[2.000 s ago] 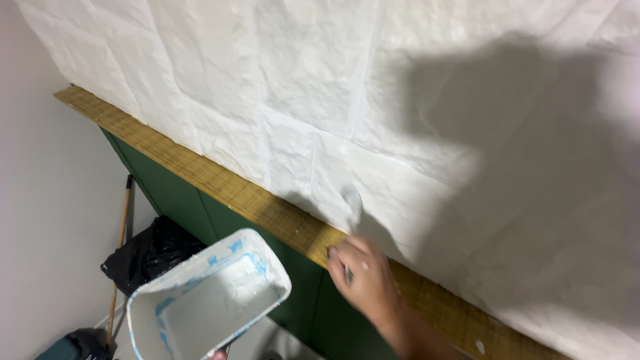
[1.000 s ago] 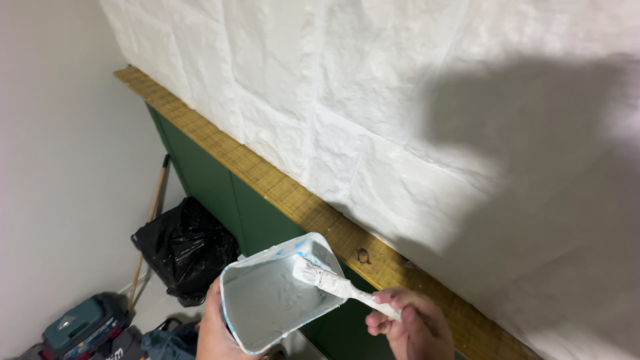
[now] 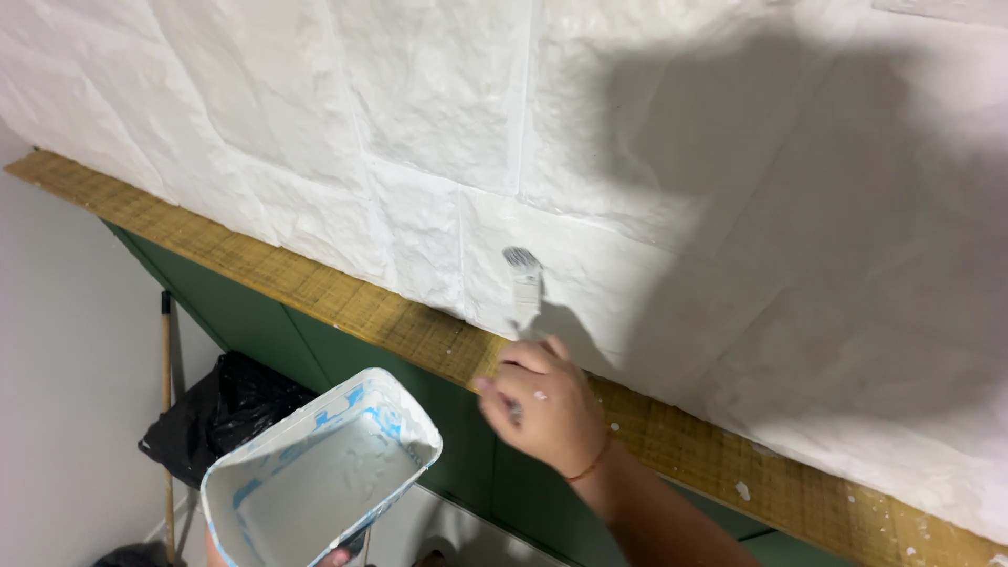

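Note:
My right hand (image 3: 543,402) is closed around the handle of a paintbrush (image 3: 527,287), whose dark-tipped bristles touch the white stone-textured wall (image 3: 441,102) just above a wooden ledge (image 3: 378,315). White spots mark the back of this hand. At the lower left, a rectangular plastic tub (image 3: 321,433) of white paint, with blue showing through on its inner walls, is tilted towards the camera. My left hand (image 3: 339,557) holds it from below; only fingertips and a sliver of skin show, the rest being hidden by the tub.
Under the ledge is a green panel (image 3: 417,402). A black plastic bag (image 3: 224,409) lies at the left beside a wooden pole (image 3: 167,417) that leans by the grey side wall (image 3: 63,339). White paint spots dot the ledge, and a dark object (image 3: 132,555) sits at the bottom left.
One second ago the brush was inside the tub; now its bristles are on the wall. My right hand has moved up from beside the tub to the ledge. The view has shifted.

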